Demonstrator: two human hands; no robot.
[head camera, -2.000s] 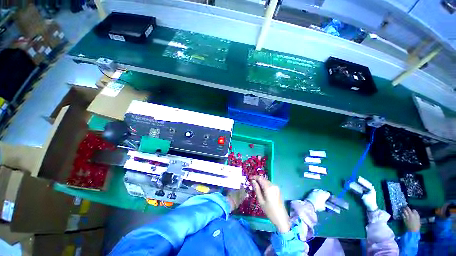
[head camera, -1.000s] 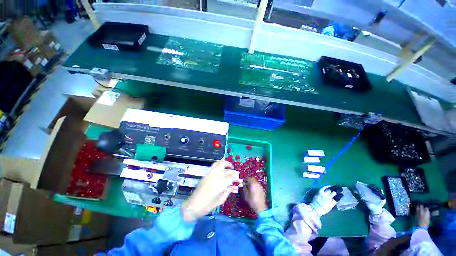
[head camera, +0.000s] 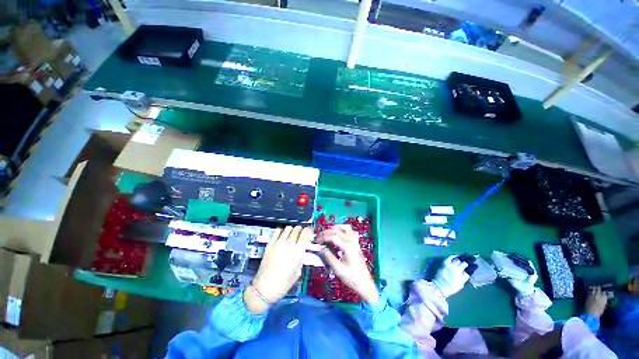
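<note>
The metal lead cutting machine (head camera: 210, 265) stands in front of me. Its pale feed rail (head camera: 183, 240) runs towards the green tray (head camera: 378, 242) of small red components (head camera: 333, 282). My left hand (head camera: 282, 261) lies over the right part of the rail, fingers forward; what is under its fingers is hidden. My right hand (head camera: 345, 258) is at the rail's right end, above the tray, fingers bent near my left fingertips. Any component in the fingers is too small to make out.
An open carton (head camera: 66, 224) with red components stands left of the machine. A blue bin (head camera: 356, 156) is behind. A raised green shelf (head camera: 322, 95) holds black bins. At right, another person's gloved hands (head camera: 452, 275) hold pale modules. Small white pieces (head camera: 439, 220) lie between.
My left hand has come up from the rail's right end onto the rail. My right hand has moved from the red components up and left to the rail end.
</note>
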